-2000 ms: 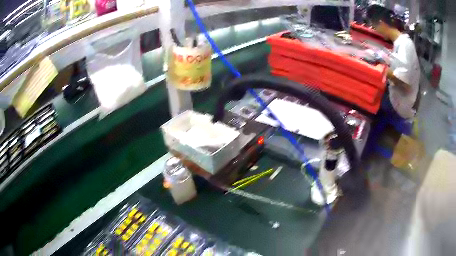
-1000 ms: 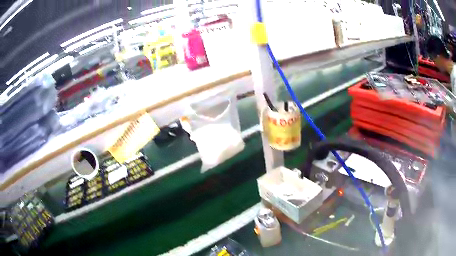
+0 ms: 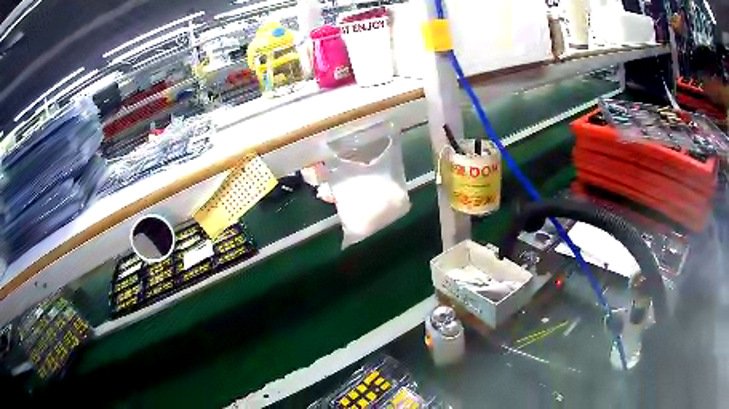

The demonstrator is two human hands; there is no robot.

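Neither of my hands is in the picture. A clear blister tray [image 3: 376, 387] with yellow-padded parts lies nearest to me and is cut off by the bottom edge. A whitish dispenser bottle [image 3: 444, 335] with a metal-coloured top stands behind it. An open white parts box [image 3: 481, 281] with pale items in it sits behind the bottle. Thin yellow-green sticks [image 3: 543, 333] lie on the dark green bench to the right of the box.
A black hose [image 3: 607, 216] arches at the right, crossed by a blue air line [image 3: 518, 172]. A post carries a yellowish can [image 3: 475, 182]. A plastic bag [image 3: 368, 196] hangs left of it. Red crates [image 3: 639, 164] stand behind. A black tray [image 3: 180, 264] lies on the conveyor.
The view has turned left and up, so the bench things sit further right and more of the shelf and conveyor shows. The near blister tray is now mostly cut off.
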